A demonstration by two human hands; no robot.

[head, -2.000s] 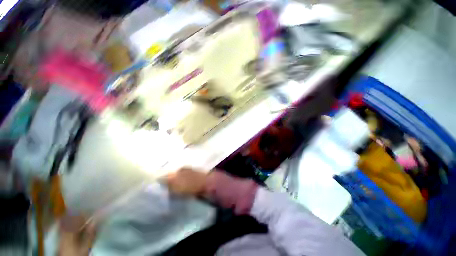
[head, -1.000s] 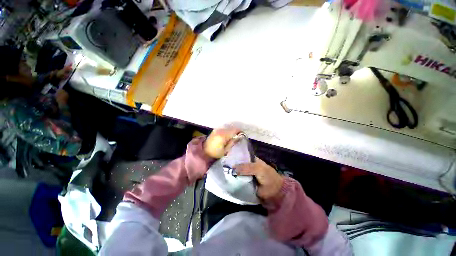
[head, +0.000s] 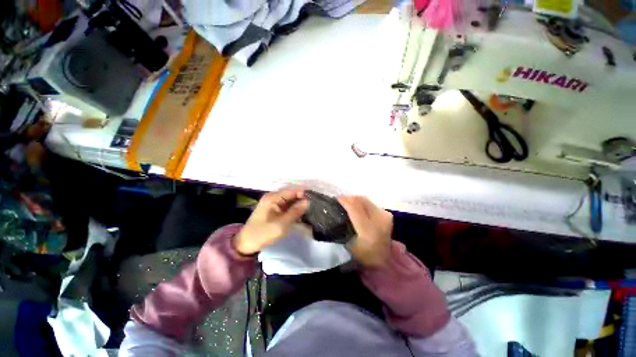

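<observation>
My left hand (head: 273,222) and my right hand (head: 368,229) are together over my lap, just off the table's front edge. Between them they hold a small dark speckled folded piece (head: 326,216). My left fingertips pinch its left end and my right fingers hold its right side. A pale garment panel (head: 303,254) hangs below the hands, against my lap; whether it is joined to the dark piece is hidden.
The white table (head: 293,132) has the HIKARI sewing machine (head: 551,77) at right, with black scissors (head: 498,132) on its bed and blue snips (head: 595,202). An orange-edged brown strip (head: 178,104) lies left, stacked cut pieces (head: 244,28) behind. Pale cloth (head: 544,314) lies low right.
The dark folded piece now shows between my hands, where the pale cloth was uppermost before. My right hand has moved up beside it. The view has shifted, so the table appears further left.
</observation>
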